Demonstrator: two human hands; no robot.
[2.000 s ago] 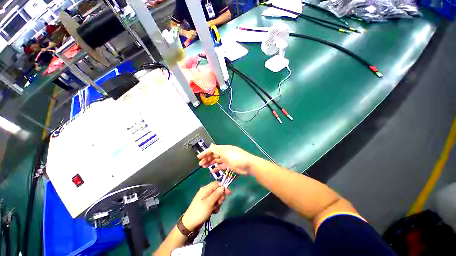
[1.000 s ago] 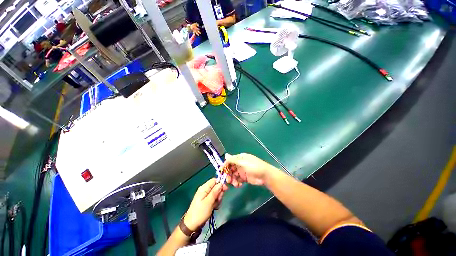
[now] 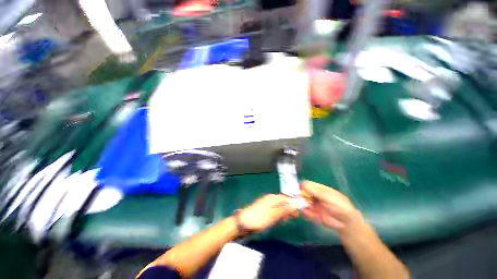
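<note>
The frame is strongly blurred. My left hand [image 3: 268, 211] and my right hand [image 3: 326, 206] meet in front of the off-white bench machine [image 3: 229, 106]. Between their fingers is a small pale wire group [image 3: 298, 202]. The narrow silver-and-dark side clamp [image 3: 288, 173] reaches from the machine's right end down to the fingers. Both hands are closed around the wire ends; single wires cannot be told apart. The round front head [image 3: 193, 159] with dark hanging strips is left of my hands.
A blue bin [image 3: 131, 158] stands left of the machine. A pink bag [image 3: 326, 87] and a yellow item [image 3: 320, 111] lie behind it at the right. Blurred white shapes [image 3: 60, 190] lie at the far left of the green bench [image 3: 436, 185].
The view has swung left, so the machine and hands appear further right and the picture is blurred. My hands remain together at the clamp's lower end.
</note>
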